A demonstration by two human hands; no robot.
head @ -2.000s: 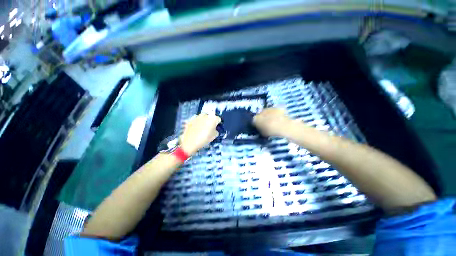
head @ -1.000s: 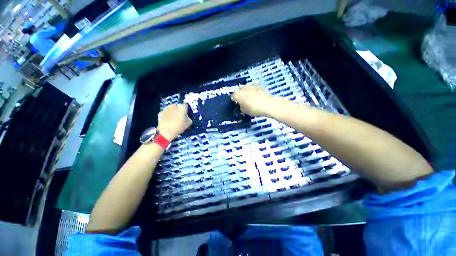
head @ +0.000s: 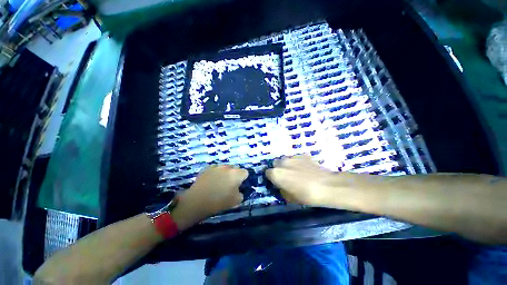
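A small black tray (head: 239,89) lies on rows of silver metal parts (head: 333,111), with small white parts (head: 203,75) heaped along its edges and its dark middle bare. The rows fill a large black tray (head: 130,139). My left hand (head: 219,186) and my right hand (head: 297,181) are close together over the near rows, fingers curled, below the small tray and apart from it. Dark patches show at both sets of fingertips. Whether the fingers hold small parts cannot be told.
The green bench (head: 75,145) runs along the left. A second tray of silver rows (head: 61,236) is at lower left. Dark trays (head: 25,106) stand further left. A clear plastic bag (head: 497,50) lies at the right edge. A white patch (head: 105,108) is beside the large tray.
Both hands have left the small tray's sides and moved toward me, to the near rows. The small tray stays on the rows. The camera view has shifted closer and downward.
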